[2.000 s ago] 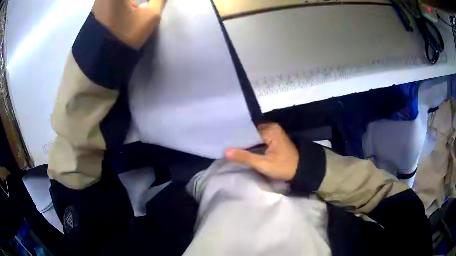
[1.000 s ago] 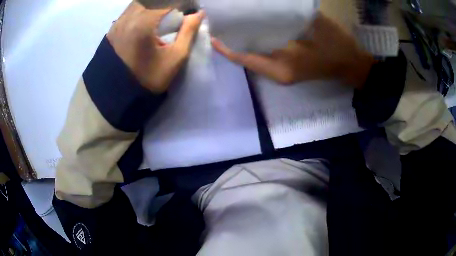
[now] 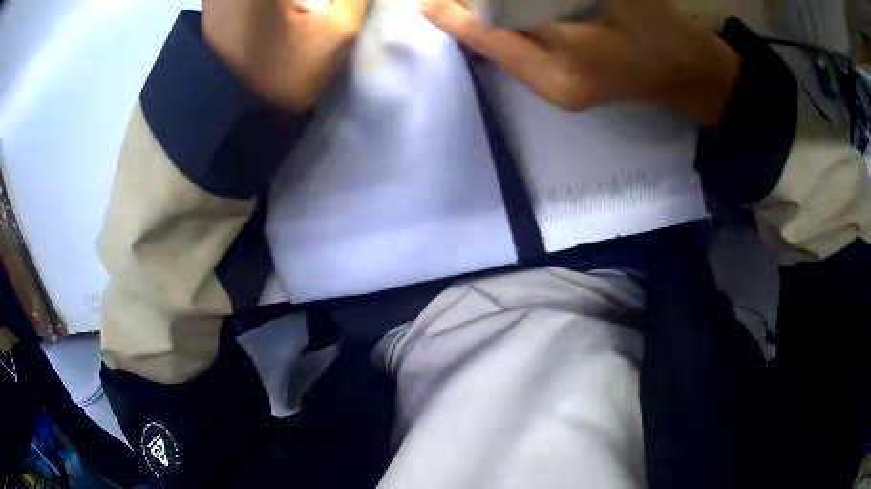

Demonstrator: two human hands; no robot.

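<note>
The light panel (image 3: 392, 205) lies on the table, running from its front edge up to the top of the view. A dark panel (image 3: 509, 177) shows as a narrow strip along its right edge. My left hand (image 3: 282, 48) is at the light panel's upper left, fingers bent, fingertips partly cut off by the top edge. My right hand (image 3: 597, 57) reaches in from the right, its index finger pointing left onto the panel's upper part. The pale sewing machine head (image 3: 540, 10) is cut off at the top, above the right hand's fingers. The needle area is not visible.
The white table (image 3: 621, 205) has a printed scale near its front edge. Pale cloth (image 3: 525, 382) covers the lap. Dark-handled tools (image 3: 840, 86) lie at the upper right, partly cut off. A brownish edge (image 3: 29, 272) borders the table at left.
My right hand has gone from the panel's lower corner near the lap up to its top beside the machine. The panel now lies straighter, its lower edge along the table front.
</note>
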